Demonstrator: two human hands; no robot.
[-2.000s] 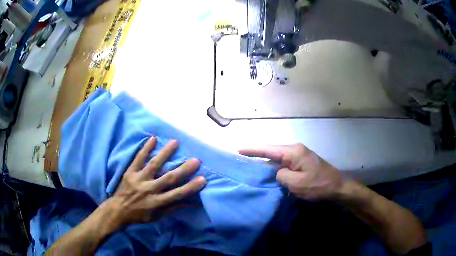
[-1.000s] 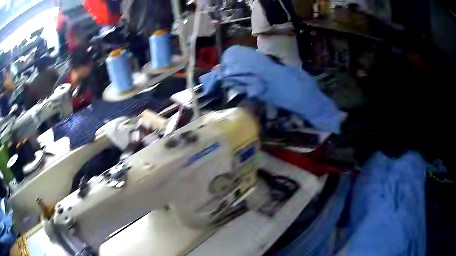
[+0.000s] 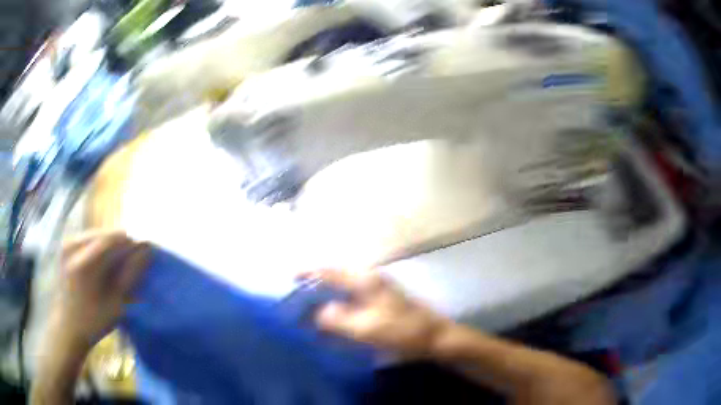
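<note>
The blue garment [image 3: 229, 328] is stretched between my hands at the table's front edge, blurred by motion. My left hand [image 3: 99, 277] grips its upper left corner. My right hand [image 3: 371, 312] holds its right end between thumb and fingers. The cream sewing machine head [image 3: 395, 103] stands behind the cloth. Its presser foot area [image 3: 273, 186] is blurred, up and left of my right hand. The cloth lies in front of the needle area and apart from it.
The white table [image 3: 474, 293] runs under the machine to the right. Light blue cloth [image 3: 99, 119] lies beyond the table at the upper left. More blue cloth [image 3: 672, 340] is at the lower right. A yellow patch [image 3: 111, 360] shows beside my left hand.
One second ago the view had swung up to the machine and thread cones, with no hands visible. Now it is back down. Compared with two seconds ago, my left hand has moved left and grips the cloth's corner.
</note>
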